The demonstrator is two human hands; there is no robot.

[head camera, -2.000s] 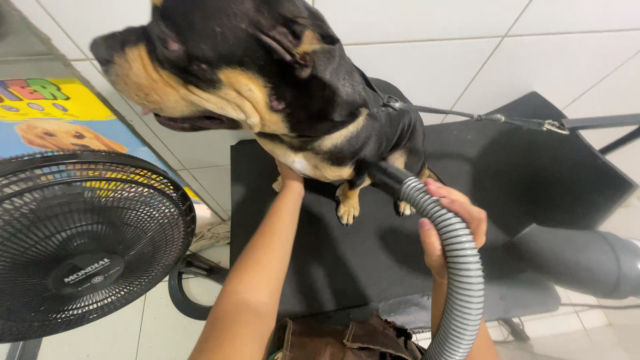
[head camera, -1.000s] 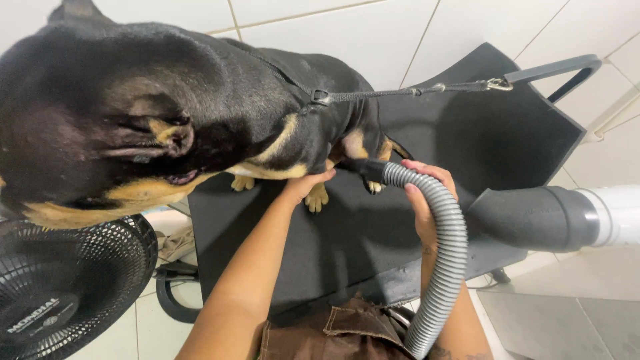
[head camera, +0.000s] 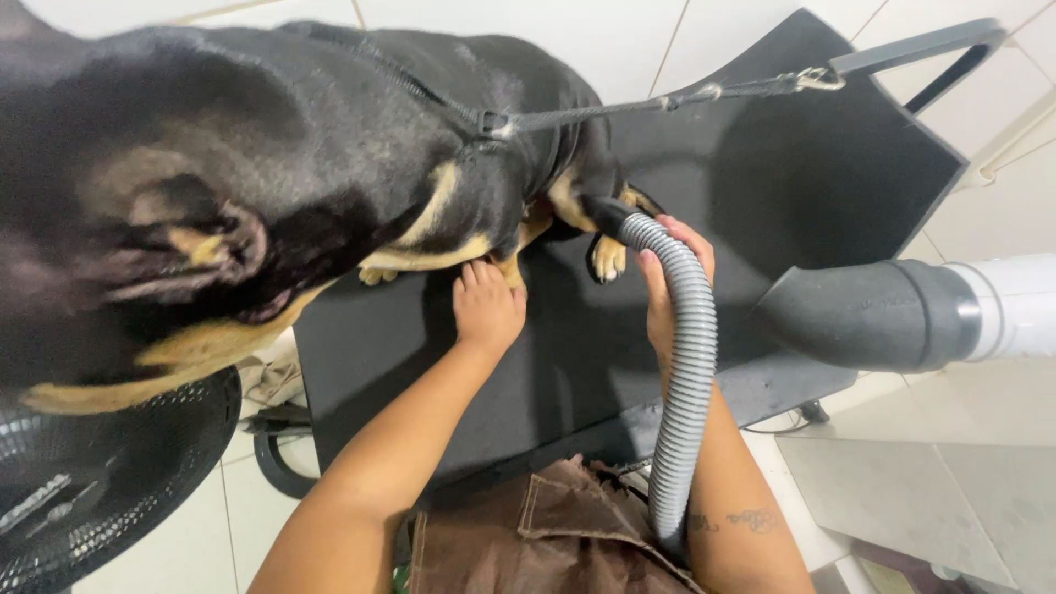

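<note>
A black and tan dog (head camera: 330, 148) stands or crouches on a black grooming table (head camera: 561, 355), its large head close to the camera at the left. Around the front leg, just above the paw, my left hand (head camera: 488, 304) is closed. My right hand (head camera: 681, 276) grips a grey corrugated dryer hose (head camera: 693, 338) near its black nozzle (head camera: 606, 216), which points at the dog's rear underside, close to a hind paw (head camera: 609, 259). A dark leash (head camera: 627, 107) runs from the strap on the dog's body to a metal clip at the right.
A black fan (head camera: 107, 487) is at the lower left, partly behind the dog's head. From the right, a dark pipe elbow (head camera: 874, 313) on a white pipe reaches over the table's edge. A grey metal arm (head camera: 924, 49) holds the leash clip. White tiled wall stands behind.
The dog's head has come nearer the camera and covers much of the left side. My left hand has moved from the dog's chest to its front leg. The view has shifted.
</note>
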